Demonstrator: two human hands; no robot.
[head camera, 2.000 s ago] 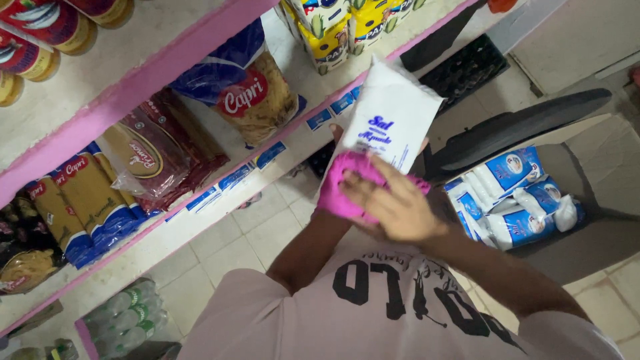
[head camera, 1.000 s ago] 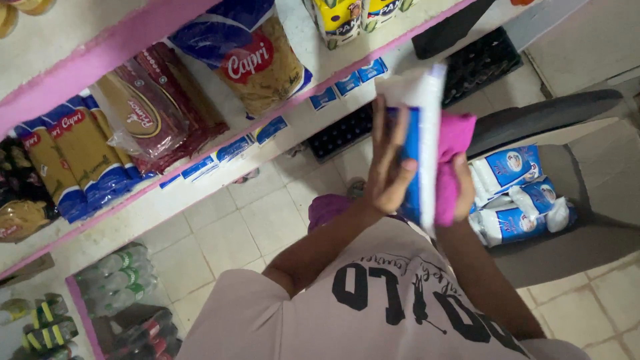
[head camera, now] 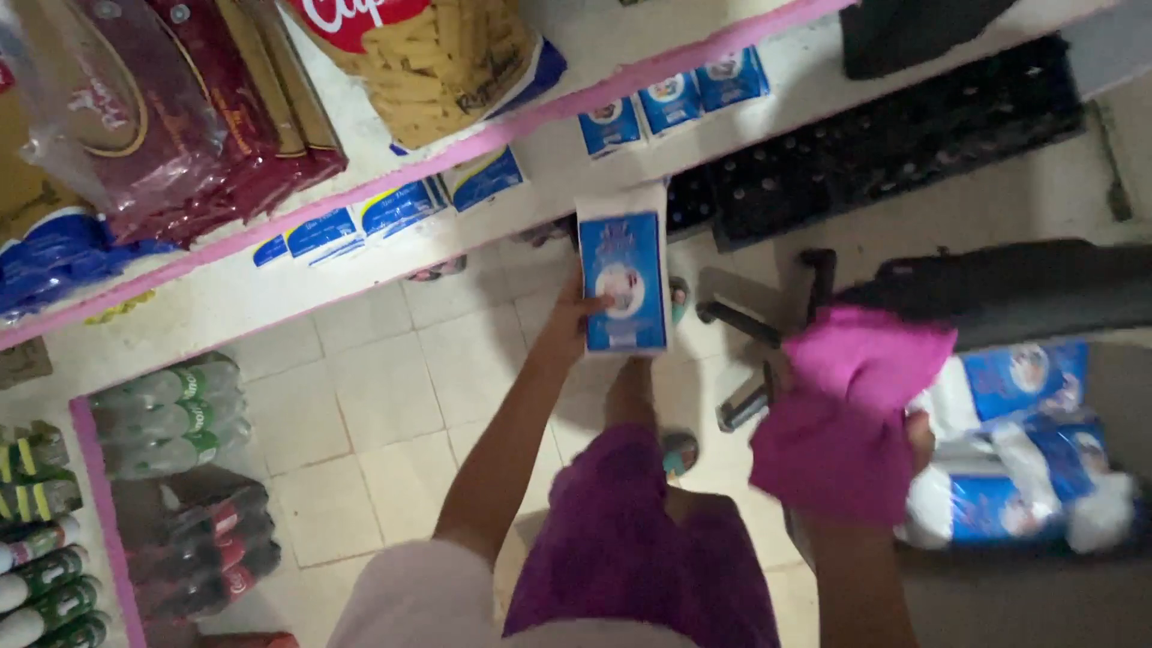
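Observation:
My left hand (head camera: 576, 310) grips a white-and-blue packet of salt (head camera: 634, 310) by its lower left side, just off the shelf's front edge. The packet's printed blue face is toward me. In my right hand (head camera: 916, 441) is a crumpled pink cloth (head camera: 850, 405), which hides most of the fingers. This hand is held out to the right, beside several blue-and-white packets (head camera: 999, 517) in an open box, and it is somewhat blurred. More small blue packets (head camera: 607, 126) stand on the lower shelf (head camera: 549, 193).
Bags of pasta (head camera: 432, 72) lie on the upper pink-edged shelf. Black crates (head camera: 900, 144) stand at the back right, near a dark chair (head camera: 1008, 279) with its legs on the tiled floor. Packs of bottles (head camera: 180, 418) are at lower left.
The cloth, earlier against the packet, has moved off it to the right with my right hand. My left hand has kept the packet, whose blue face now shows. The view has shifted.

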